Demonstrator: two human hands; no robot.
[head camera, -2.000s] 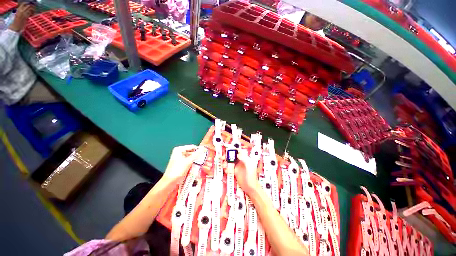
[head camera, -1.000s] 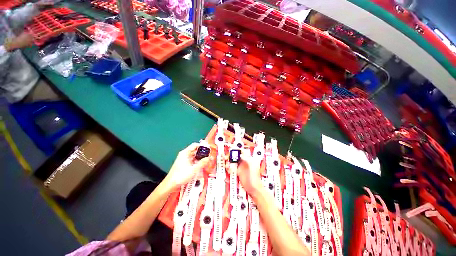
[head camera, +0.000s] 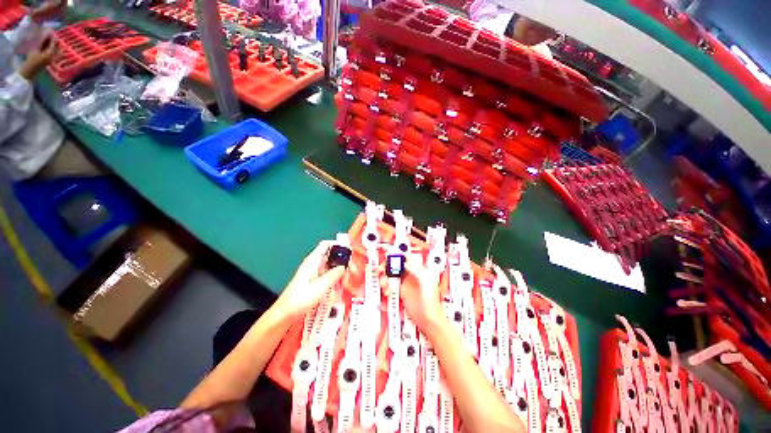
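Note:
My left hand (head camera: 311, 279) holds a smartwatch (head camera: 339, 255) with its dark face up, over the upper left of the red tray. My right hand (head camera: 418, 287) holds another smartwatch (head camera: 396, 265), its small screen lit white, its pale strap hanging down toward me. Under both hands lies the red watch tray (head camera: 285, 355), mostly covered by pale straps. Many watches lie there face down, with round black dots on their backs (head camera: 350, 375).
A tall stack of red trays (head camera: 440, 127) stands behind. A blue bin (head camera: 203, 156) with black and white items is at left. A white sheet (head camera: 594, 261) and a second pale-strap tray (head camera: 605, 372) are at right. Another person's sleeve (head camera: 25, 118) shows far left.
The watch in my left hand has turned from its pale side to its dark face since two seconds ago. My right hand has barely moved. The other person's hand has shifted at far left.

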